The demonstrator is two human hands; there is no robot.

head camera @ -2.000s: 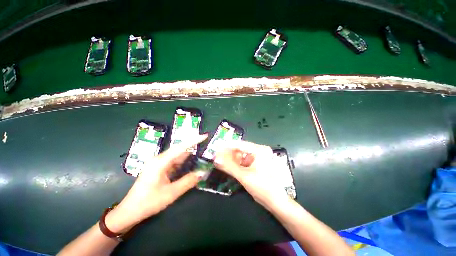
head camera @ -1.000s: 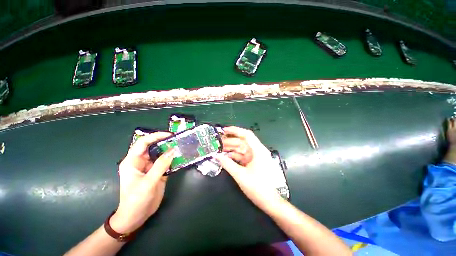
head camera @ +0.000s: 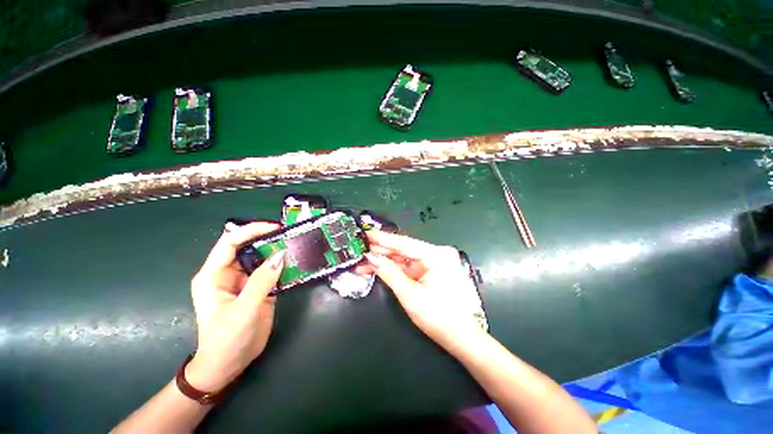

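Note:
A phone unit (head camera: pixel 309 252) with a black rounded frame, green board and dark middle rectangle is held tilted above the bench. My left hand (head camera: pixel 233 284) grips its left end, thumb on the board. My right hand (head camera: pixel 424 284) has its fingertips at the unit's right end; whether they pinch a small part is hidden. Waiting units lie partly hidden under and behind my hands: one behind the held unit (head camera: pixel 303 206), one at its right (head camera: pixel 379 223), and one beside my right hand (head camera: pixel 476 292).
Several handsets lie spaced out on the green conveyor belt (head camera: pixel 280 110). A worn belt edge strip (head camera: pixel 339 161) borders the bench (head camera: pixel 102 280). Tweezers (head camera: pixel 514 206) lie right of the units. A person's blue sleeve (head camera: pixel 746 339) is at the right edge.
A phone unit has come up from the bench into my hands and turned board side up. The belt handsets have shifted left. A person's sleeve has come further in at the right.

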